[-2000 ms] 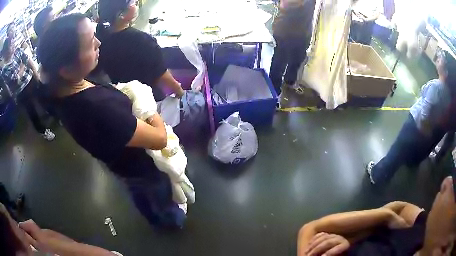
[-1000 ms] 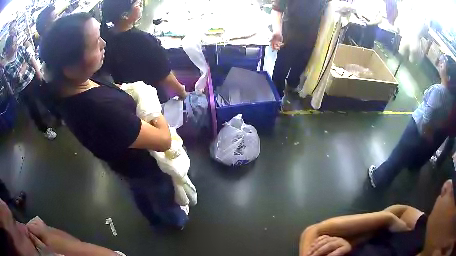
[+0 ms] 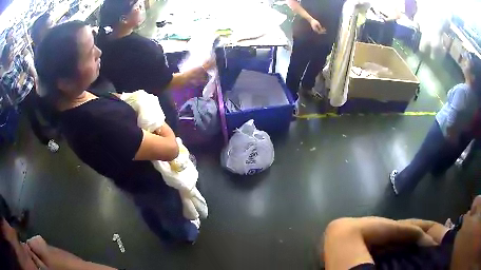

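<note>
Neither of my hands is in view. The arms at the lower left and lower right edges look like other people's. A knotted white plastic carrier bag point(image 3: 250, 149) with dark print stands on the floor before the blue bin point(image 3: 261, 115), which holds flat grey sheets. A person in black hugs a bundle of cream garments point(image 3: 180, 171), its ends hanging down. The purple bin point(image 3: 221, 108) holds grey-blue cloth point(image 3: 204, 109); a second person in black reaches above it by a whitish sheet point(image 3: 199, 55). A long cream garment point(image 3: 343, 58) hangs beside the cardboard box point(image 3: 382, 87).
A white-topped table point(image 3: 269, 36) with papers and flat pieces is at the top. A person in dark clothes stands at its right end. A person in light blue point(image 3: 458, 105) stands at the right. A small white scrap point(image 3: 118, 242) lies on the dark green floor.
The second person's hand has risen from the purple bin to the whitish sheet. The cream garment has narrowed and hangs straighter beside the box. The lower right person's arms have shifted.
</note>
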